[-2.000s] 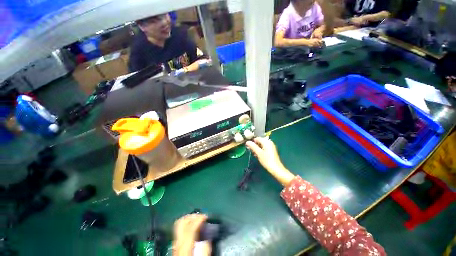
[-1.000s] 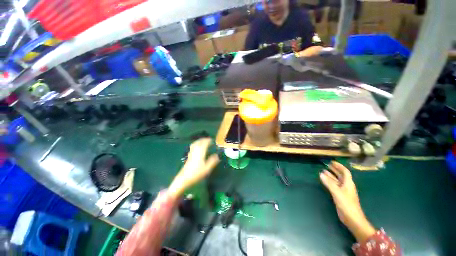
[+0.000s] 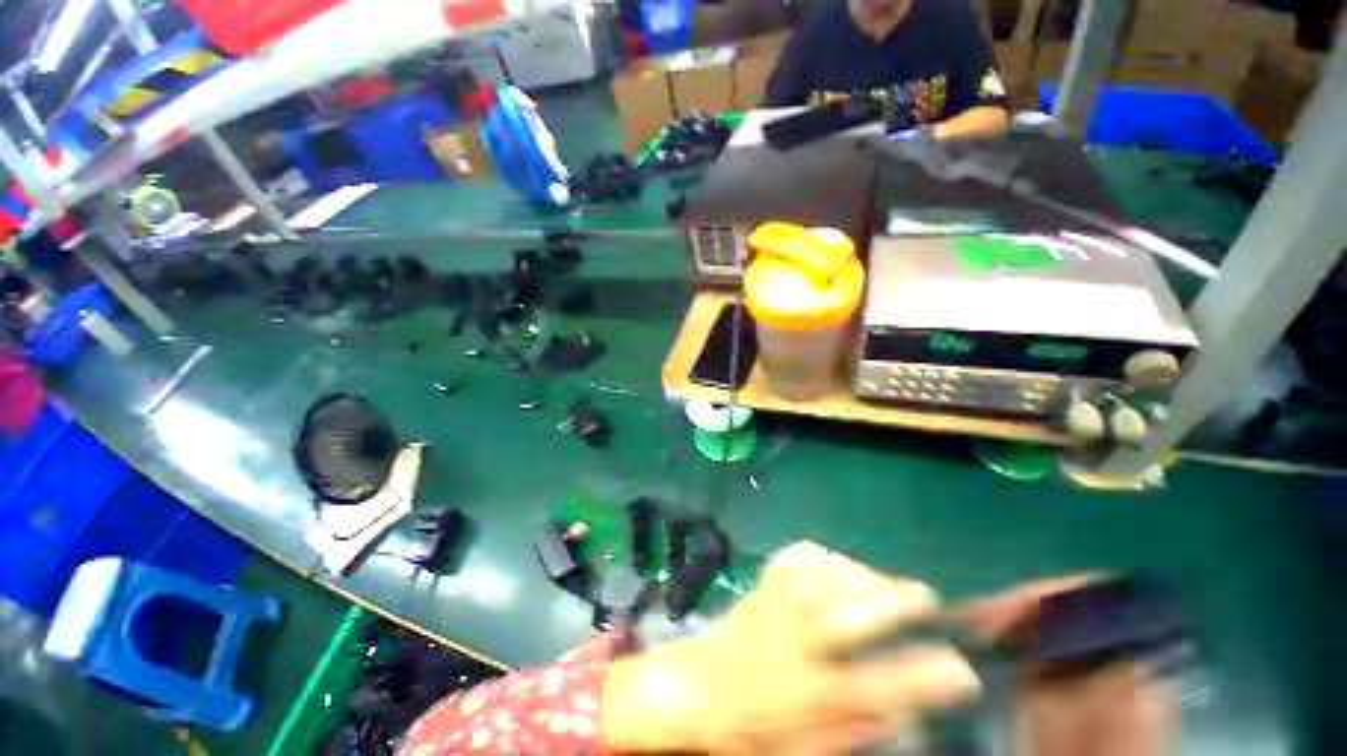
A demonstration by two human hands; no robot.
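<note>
My left hand [image 3: 805,657] is blurred at the bottom centre, its fingers pointing right towards my right hand; whether it holds anything cannot be told. My right hand [image 3: 1093,709] is blurred at the bottom right, cut off by the lower edge. It is closed around a dark block, apparently a black power adapter [image 3: 1101,623]. The silver-grey bench tester [image 3: 1019,332] stands on a wooden shelf with green digits lit and pale round knobs [image 3: 1105,421] at its right end. Black adapters with cables [image 3: 680,554] lie left of my left hand.
A bottle with orange lid [image 3: 802,303] and a phone [image 3: 725,347] are on the shelf. A small black fan [image 3: 347,448] stands at the left bench edge. More adapters [image 3: 502,296] are scattered behind. A blue stool [image 3: 163,635] is at lower left. A person sits opposite.
The view has turned left since the first frame. My left hand has moved right, beside my right hand. My right hand has come down from the knobs and now holds a dark block.
</note>
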